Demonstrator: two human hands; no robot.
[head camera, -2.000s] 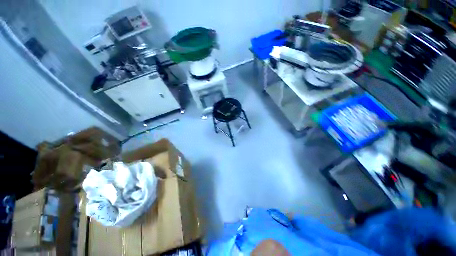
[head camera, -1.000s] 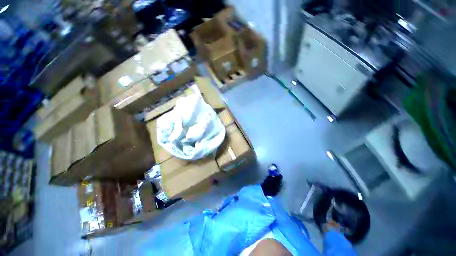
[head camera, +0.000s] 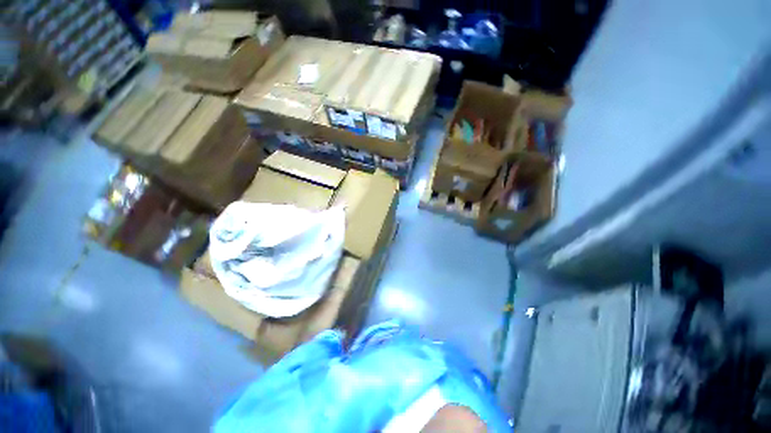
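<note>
No hand is in view; the light blue smock of the wearer fills the bottom centre. A crumpled white plastic sack (head camera: 277, 258) lies on top of an open carton (head camera: 369, 211) just in front of the wearer. The carton's flaps are raised or folded outward around the sack. What lies under the sack is hidden. My left hand and my right hand are both out of the picture.
Stacked cartons (head camera: 372, 84) with labels stand behind. More closed cartons (head camera: 173, 127) stand at the left. Small open boxes (head camera: 482, 114) with contents stand by the wall at the right. A grey cabinet (head camera: 583, 355) is at the lower right, with blurred equipment beside it.
The view has swung left, from machines and a stool to the cartons. A hand seen near the stool one second ago is out of view. The sack is still on the carton.
</note>
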